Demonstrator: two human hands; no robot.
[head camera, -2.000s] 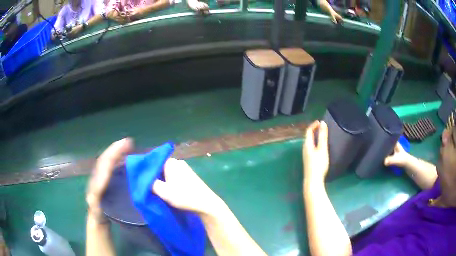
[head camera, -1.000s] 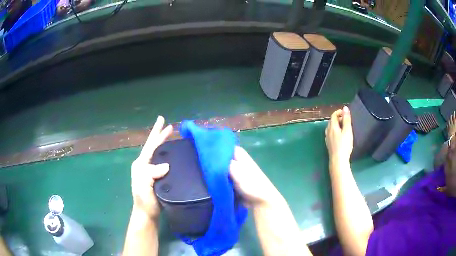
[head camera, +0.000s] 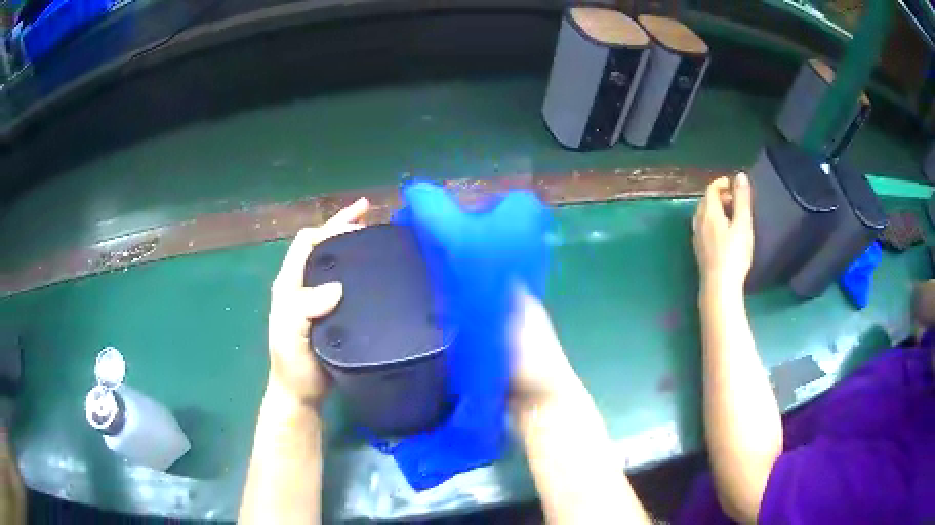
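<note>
A speaker (head camera: 379, 297) stands on the green work surface in front of me with its dark base and small round feet facing up. My left hand (head camera: 305, 313) grips its left side, with the thumb on the base. My right hand (head camera: 533, 354) is blurred and holds a bright blue cloth (head camera: 477, 267) at the speaker's right side. The cloth hangs down past the speaker to the work surface. My right fingers are partly hidden by the cloth.
An open-lidded white bottle (head camera: 149, 431) stands at the left. Two wood-topped speakers (head camera: 598, 77) stand beyond the brown strip (head camera: 236, 238). At the right, a neighbour in purple (head camera: 861, 441) has a hand at two dark-topped speakers (head camera: 784, 215). A green post (head camera: 853, 77) rises behind them.
The view has tilted down. Since the first frame the speaker shows more fully, with my left thumb now on its base. My right hand and the cloth have moved to its right side.
</note>
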